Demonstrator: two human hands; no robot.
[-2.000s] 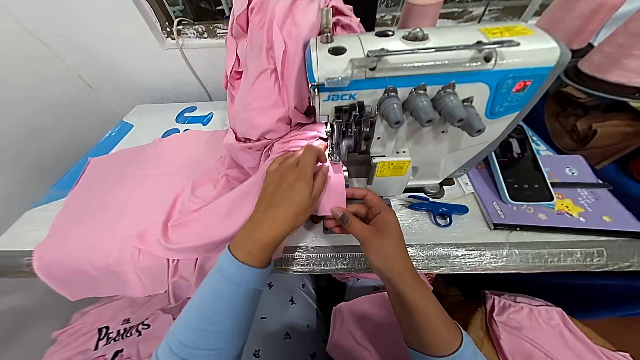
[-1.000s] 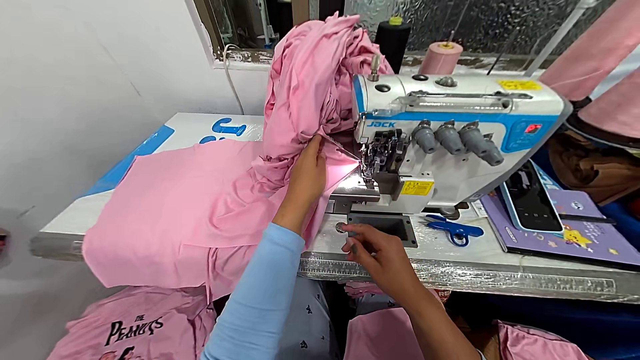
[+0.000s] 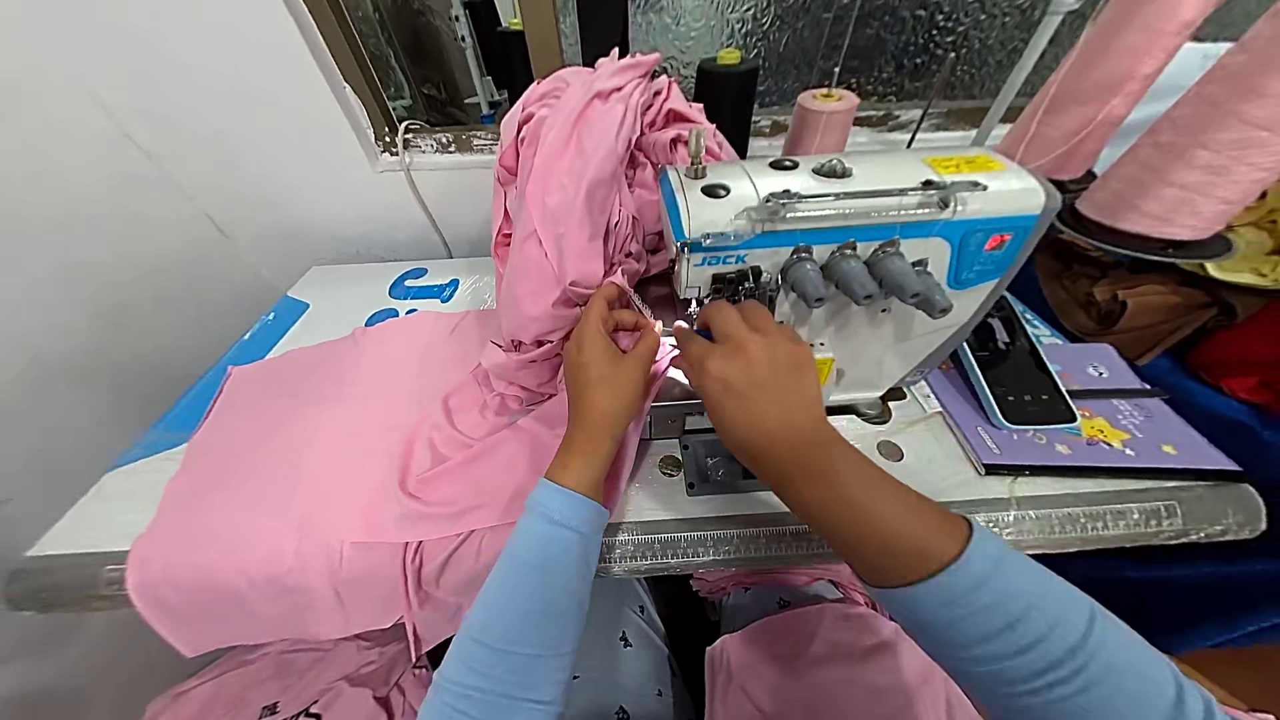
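Note:
Pink knit fabric lies over the left of the sewing table and rises in a bunched heap beside a white and blue Jack overlock machine. Near the needle area, my left hand pinches a stitched edge of the fabric between thumb and fingers. My right hand is closed around blue thread snips, mostly hidden by the fingers, with their tip side close to the fabric edge and my left fingertips. Whether the blades touch the fabric cannot be made out.
A phone rests on a purple notebook at the right. Behind the machine stand a pink thread cone and a black one; large pink cones are at the upper right. A ruler strip runs along the table's front edge.
My right hand has taken the blue snips, which lay on the table right of the machine's base, and moved up to my left hand. The fabric edge has come away from the presser foot area.

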